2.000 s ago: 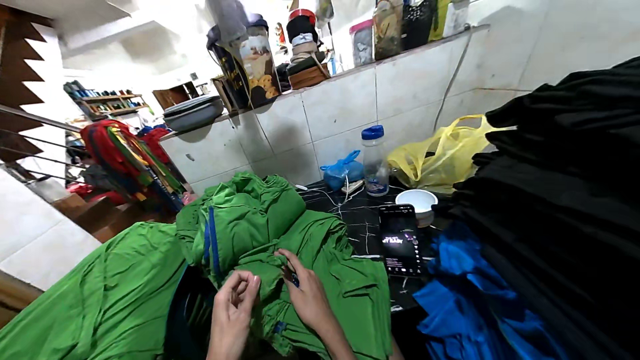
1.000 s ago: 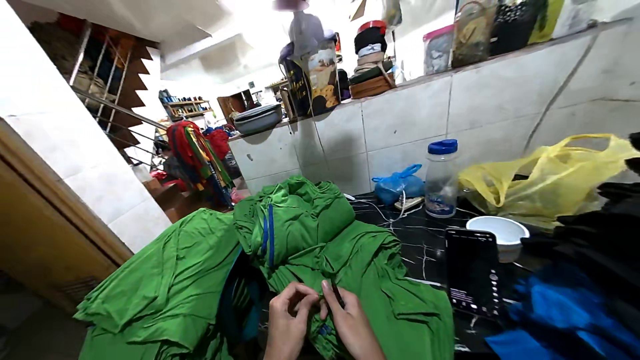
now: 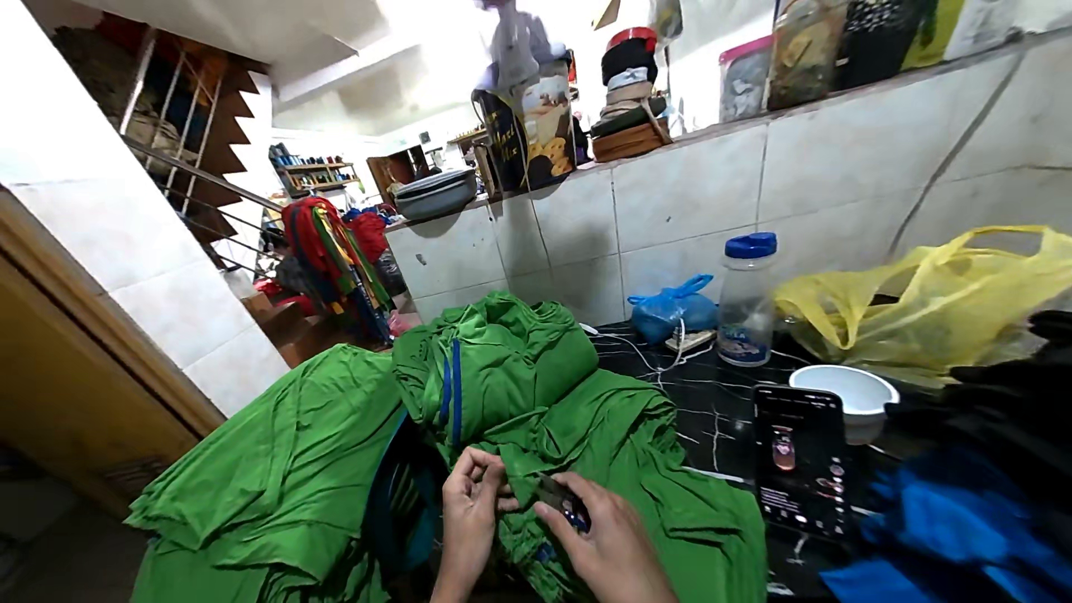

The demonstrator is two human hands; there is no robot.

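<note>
Green fabric [image 3: 519,360] lies heaped over the black marbled table, with two blue stripes on its upper bundle. My left hand [image 3: 476,511] pinches an edge of this cloth between thumb and fingers. Just to its right, my right hand [image 3: 599,528] grips a small dark tool [image 3: 563,501], whose kind I cannot tell, with its tip at the green cloth. A teal-edged dark opening shows among the folds left of my hands.
A smartphone [image 3: 800,461] with a lit screen leans by a white bowl [image 3: 844,392]. Behind stand a blue-capped plastic bottle [image 3: 745,301], a blue plastic bag [image 3: 672,311] and a yellow plastic bag [image 3: 913,310]. Blue fabric [image 3: 946,511] and black fabric [image 3: 1005,419] lie at right.
The view has swung right since two seconds ago. My hands stay close together at the green cloth, and the dark tool now shows in my right hand.
</note>
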